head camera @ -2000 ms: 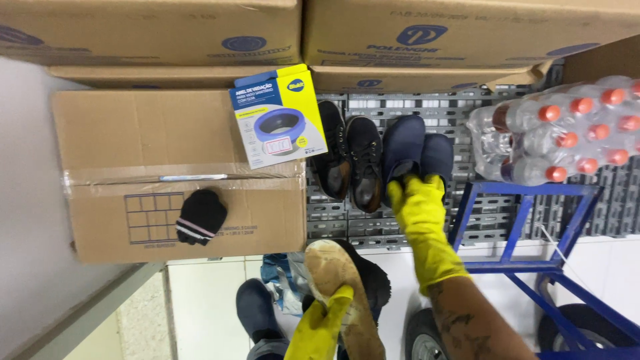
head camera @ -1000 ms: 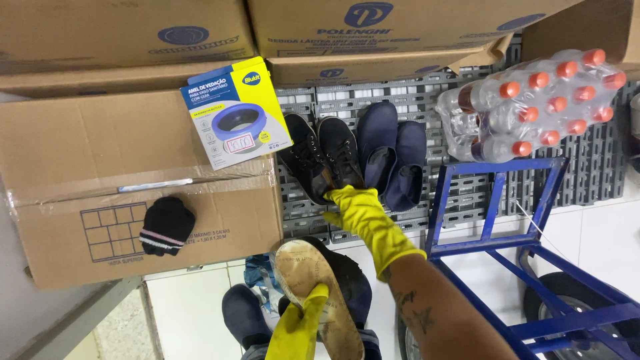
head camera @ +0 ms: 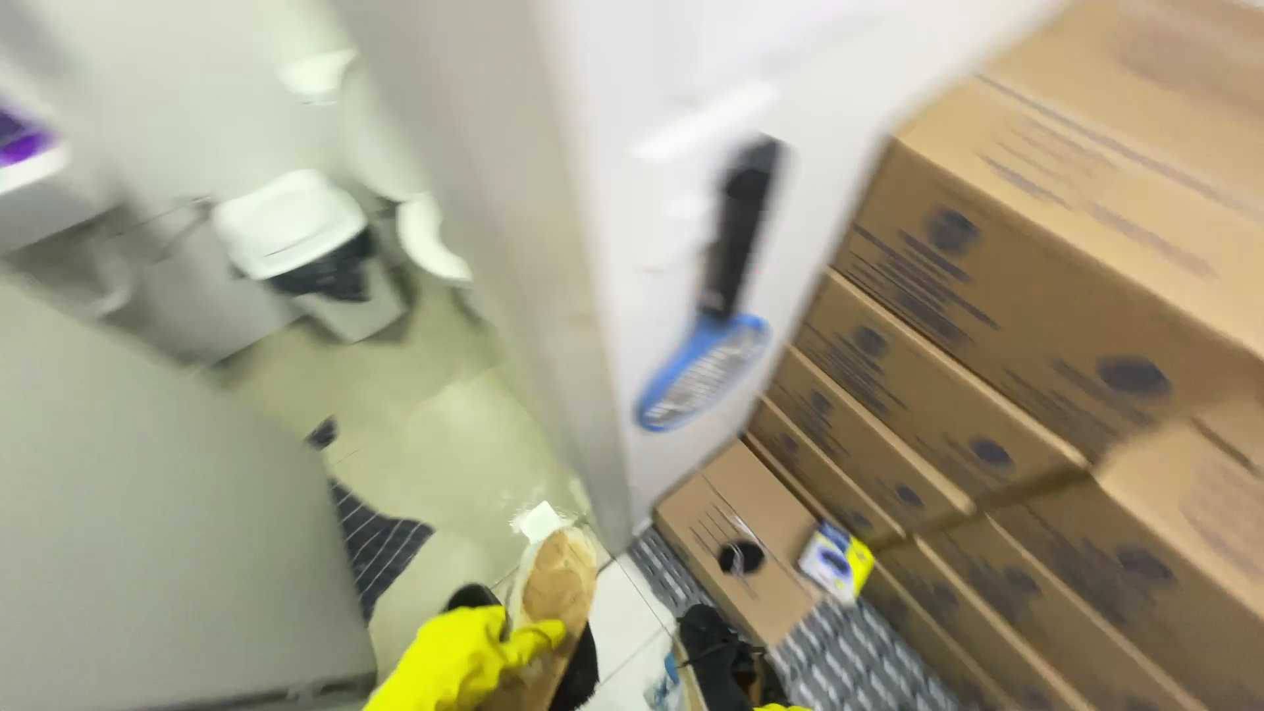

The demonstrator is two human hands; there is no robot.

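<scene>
My left hand (head camera: 479, 647), in a yellow rubber glove, grips a shoe with a worn tan sole (head camera: 561, 583) at the bottom, left of centre. The sole faces up and a dark part shows beneath it. My right hand (head camera: 782, 707), also gloved in yellow, shows only as a sliver at the bottom edge. It is at the lower end of black lace-up shoes (head camera: 713, 647), which hang over the floor near the grey slatted pallet (head camera: 849, 647). Its fingers are out of view. The view is blurred.
A white wall edge (head camera: 592, 296) stands ahead, with a blue-and-black brush-like tool (head camera: 706, 370) on it. Left are a bathroom floor (head camera: 454, 444), a white-lidded bin (head camera: 291, 222) and a grey panel (head camera: 168, 513). Cardboard boxes (head camera: 987, 365) are stacked right; a yellow-and-white package (head camera: 836, 563) lies near.
The view has swung left, bringing the bathroom into sight. The black lace-up shoes have left their place on the pallet beside the package. My left hand still holds the tan-soled shoe.
</scene>
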